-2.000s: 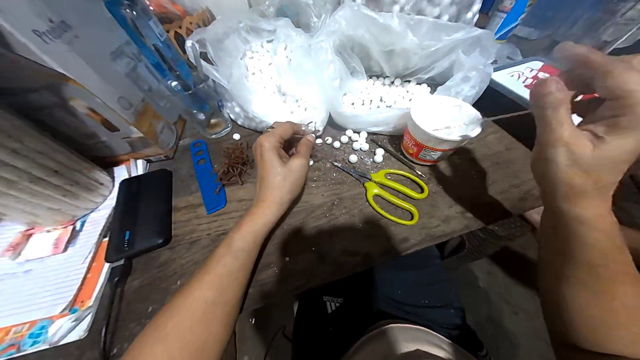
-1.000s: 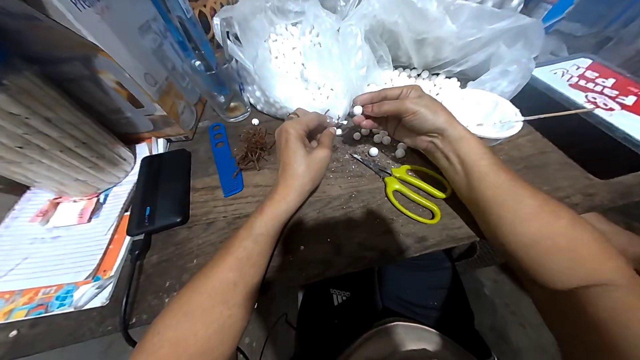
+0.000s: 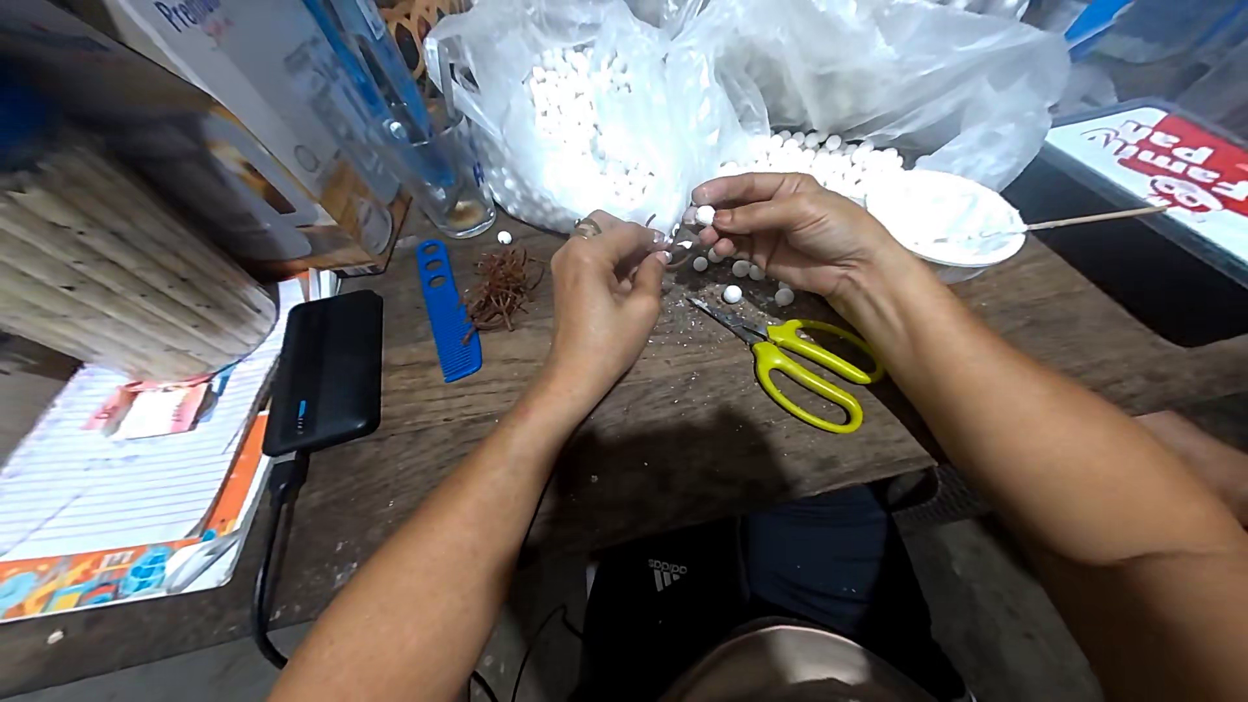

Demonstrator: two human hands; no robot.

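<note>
My left hand [image 3: 609, 292] pinches a small piece with thin brown strands and white bits; its exact form is hard to make out. Close beside it on the right, my right hand [image 3: 790, 229] holds a small white ball [image 3: 705, 215] between thumb and fingertips. Loose white balls [image 3: 732, 293] lie on the wooden table under the hands. Scissors with yellow-green handles [image 3: 807, 375] rest below my right hand, tips toward the left hand. A tangle of brown strands [image 3: 504, 288] touches a blue comb [image 3: 449, 312] left of my left hand. The white tub [image 3: 944, 216] holds white paste and a thin stick [image 3: 1092, 218].
Clear plastic bags of white balls [image 3: 585, 127] stand behind the hands. A drinking glass [image 3: 458, 185], boxes [image 3: 283, 127] and a bundle of pale sticks [image 3: 127, 263] are at the left. A black power bank [image 3: 327, 370] with a cable lies near lined paper [image 3: 107, 468].
My right hand was raised at the far right two seconds ago; it has come in beside my left hand and now holds a white ball. A stick now shows in the tub.
</note>
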